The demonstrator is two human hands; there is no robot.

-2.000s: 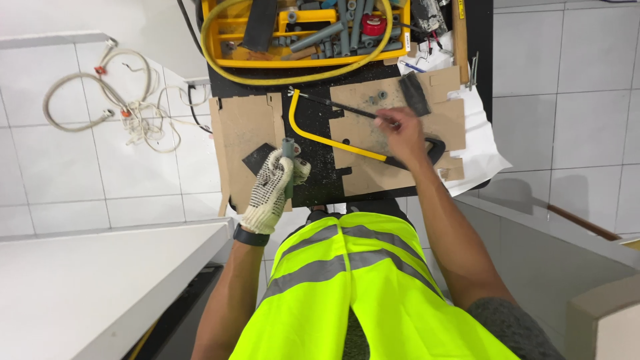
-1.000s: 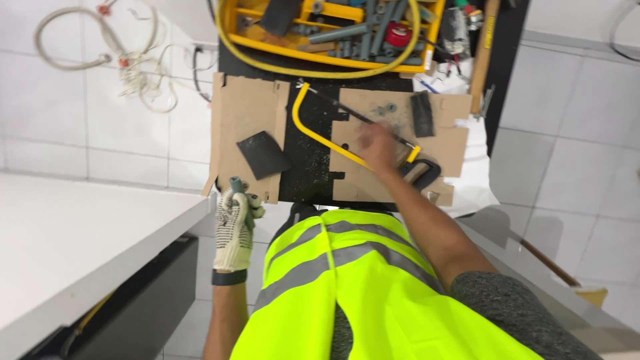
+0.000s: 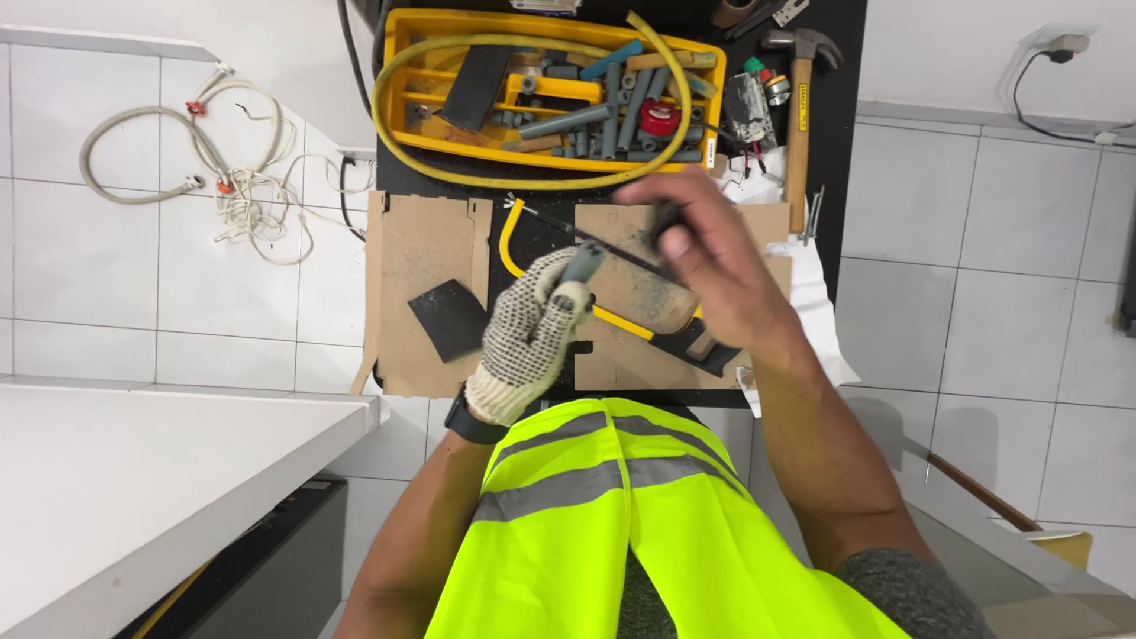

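My left hand [image 3: 532,324], in a white knit glove with black dots, grips a short grey plastic pipe [image 3: 582,263] that points up and away. My bare right hand [image 3: 714,257] is just to its right, raised and blurred. Between its thumb and fingers is a folded dark piece [image 3: 664,222], apparently abrasive sheet. Below both hands lies a yellow-framed hacksaw [image 3: 623,323] with a black handle, partly hidden by the hands. A flat black abrasive sheet [image 3: 450,321] rests on the left cardboard [image 3: 426,240]. The right cardboard [image 3: 621,368] bears grey-green dust.
A yellow tray [image 3: 426,151] of pipe pieces, with a yellow hose [image 3: 497,184] looped over it, stands at the back of the black table. A claw hammer [image 3: 799,133] lies at right. A white counter [image 3: 177,479] juts in at lower left; coiled hoses [image 3: 133,111] lie on the floor.
My left hand has moved from the table's front left edge to the middle, still with the pipe. My right hand has risen from the hacksaw. The black piece seen earlier on the right cardboard has left its spot.
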